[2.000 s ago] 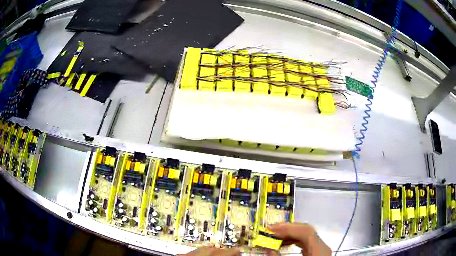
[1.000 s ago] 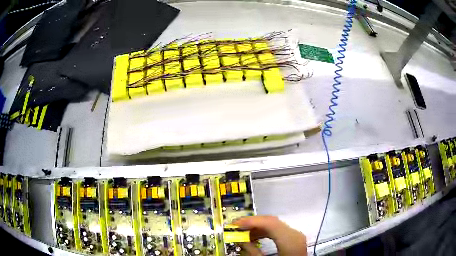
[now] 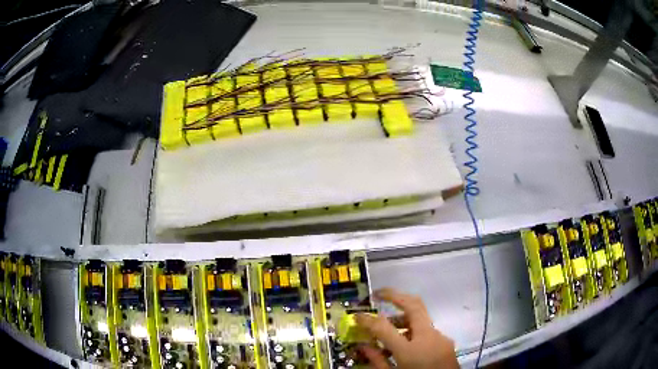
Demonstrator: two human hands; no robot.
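My right hand point(image 3: 413, 333) is at the bottom, right of centre, with its fingers around a yellow taped transformer point(image 3: 353, 328). The transformer sits on or just over the middle of the rightmost power supply board point(image 3: 343, 288) in the near row. The fingers hide its right side, so full contact with the board cannot be told. The other boards point(image 3: 225, 310) stand side by side to the left with yellow strips between them. My left hand is not in view. More yellow transformers point(image 3: 288, 94) with dark thin leads lie in rows on a white foam sheet point(image 3: 303, 162).
The metal conveyor rail point(image 3: 303, 246) crosses in front. A blue coiled cord point(image 3: 470, 137) hangs over the bench to the track. Another board group point(image 3: 577, 263) is at the right. A green circuit board point(image 3: 456, 78), a black flat rectangle point(image 3: 599, 131) and black sheets point(image 3: 144, 65) lie behind.
The view has shifted right and closer since the earliest frame. The transformer has turned over the rightmost board, and my right fingers have spread around it. My left hand, partly visible earliest, has left the picture.
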